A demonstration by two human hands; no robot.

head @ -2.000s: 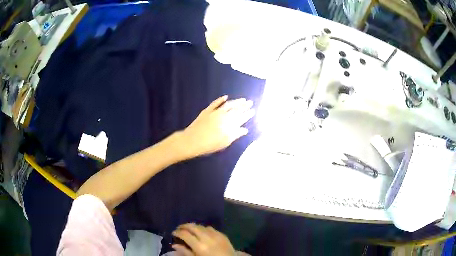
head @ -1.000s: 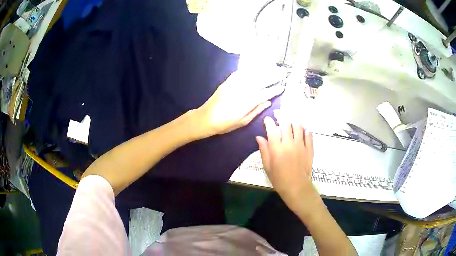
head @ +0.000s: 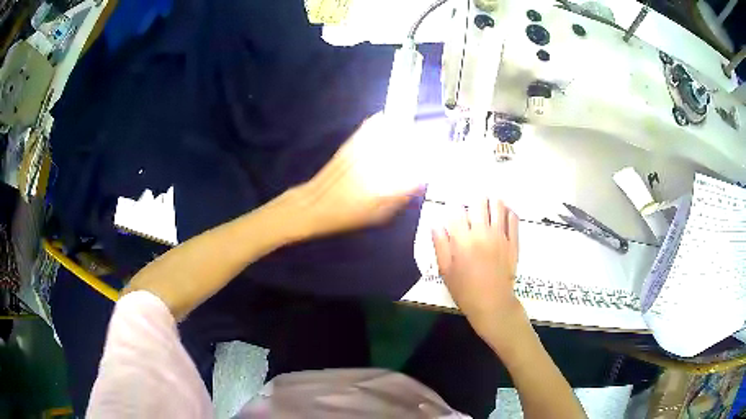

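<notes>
Dark navy fabric spreads over the left and middle, reaching the needle area of the white sewing machine. My left hand lies on the fabric just left of the needle area; lamp glare washes out its fingers, so its grip is unclear. My right hand lies flat on the white table, in front of the needle, fingers slightly spread, holding nothing visible. The machine lamp glares beside the needle.
Thread snips and a small white piece lie right of my right hand. A ruled paper sheet stands at the far right. A yellow rail is at the left. A whitish scrap is near the lap.
My right hand has come up from the lap side onto the table. The fabric's edge has moved to the needle area. Over the last second, my left hand has shifted slightly left.
</notes>
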